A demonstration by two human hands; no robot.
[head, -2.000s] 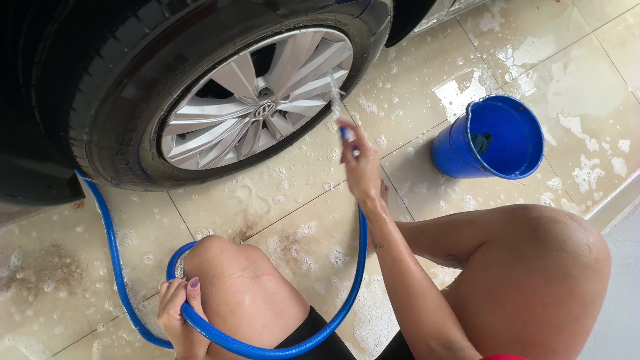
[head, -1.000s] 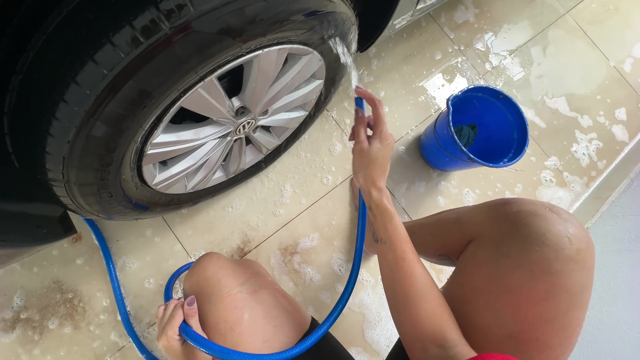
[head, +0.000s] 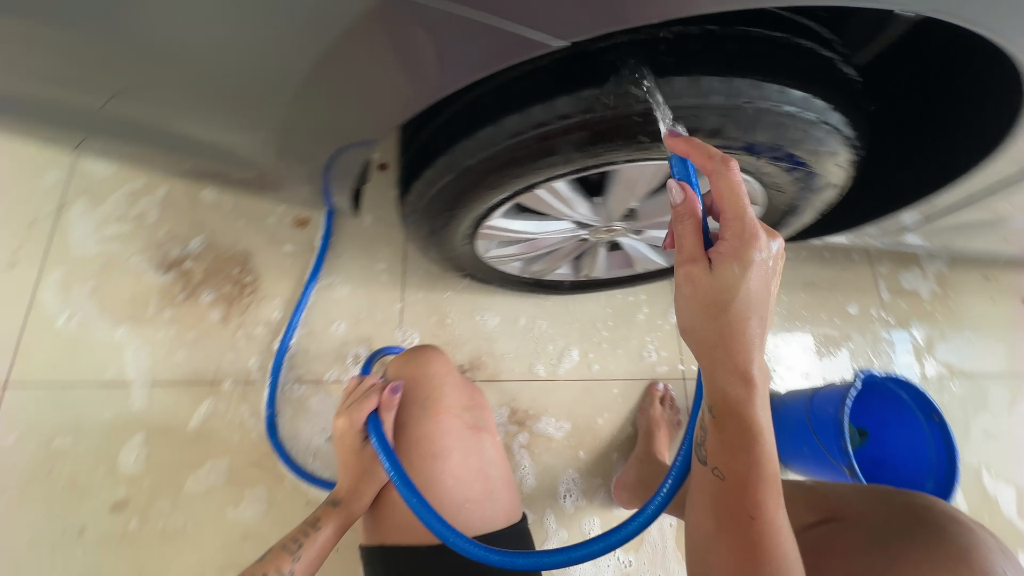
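My right hand (head: 724, 256) grips the end of a blue hose (head: 576, 552), thumb and forefinger at its mouth. A stream of water (head: 658, 100) leaves it upward onto the top of the car tire (head: 448, 216). Behind that hand is the silver alloy wheel rim (head: 560, 228), partly hidden. My left hand (head: 364, 432) is closed around another part of the hose, resting against my bent knee. From there the hose loops below my knees to my right hand, and another stretch runs along the floor at the left toward the car.
A blue bucket (head: 904, 436) stands at the right beside my leg, with something dark inside. The grey car body (head: 264, 88) spans the top, with a dark wheel arch around the tire. The tiled floor (head: 200, 336) is wet, with suds and a brown dirty patch at the left.
The view has shifted and turned markedly. My right hand has moved the hose end from the tire's side edge to its top, where the water now lands. My left hand still holds the hose by the knee.
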